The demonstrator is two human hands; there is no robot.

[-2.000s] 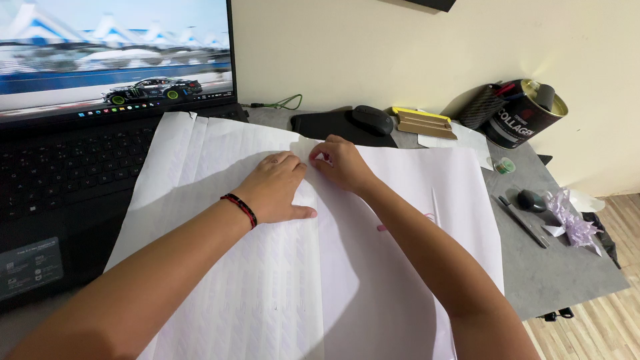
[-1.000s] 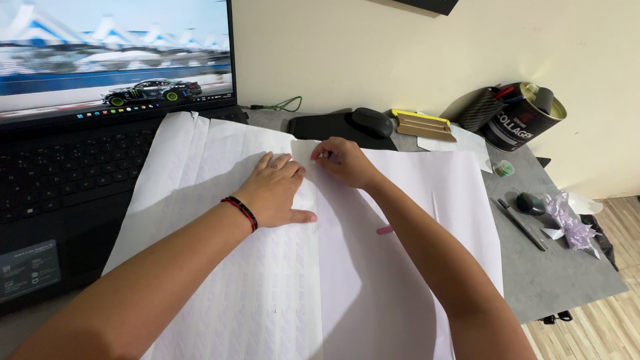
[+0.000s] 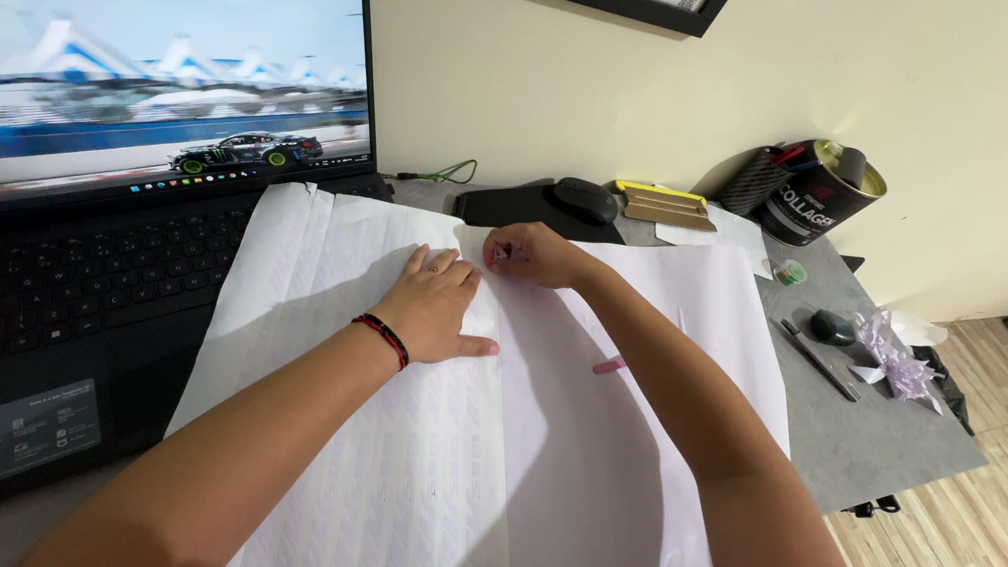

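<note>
A large sheet of white and pale lilac paper lies across the desk, its left part over the laptop's edge. A fold or seam runs down its middle. My left hand is spread flat on the paper left of that seam, holding nothing. Near the seam's far end, my right hand has its fingers curled, thumb and forefinger together at the paper; whether they pinch something is hidden. A pink object lies on the paper, partly behind my right forearm.
A laptop stands at left. Behind the paper are a black mouse and a cardboard piece. At right are a black tub, a small round container, a pen and a lilac ribbon bow on the grey desk.
</note>
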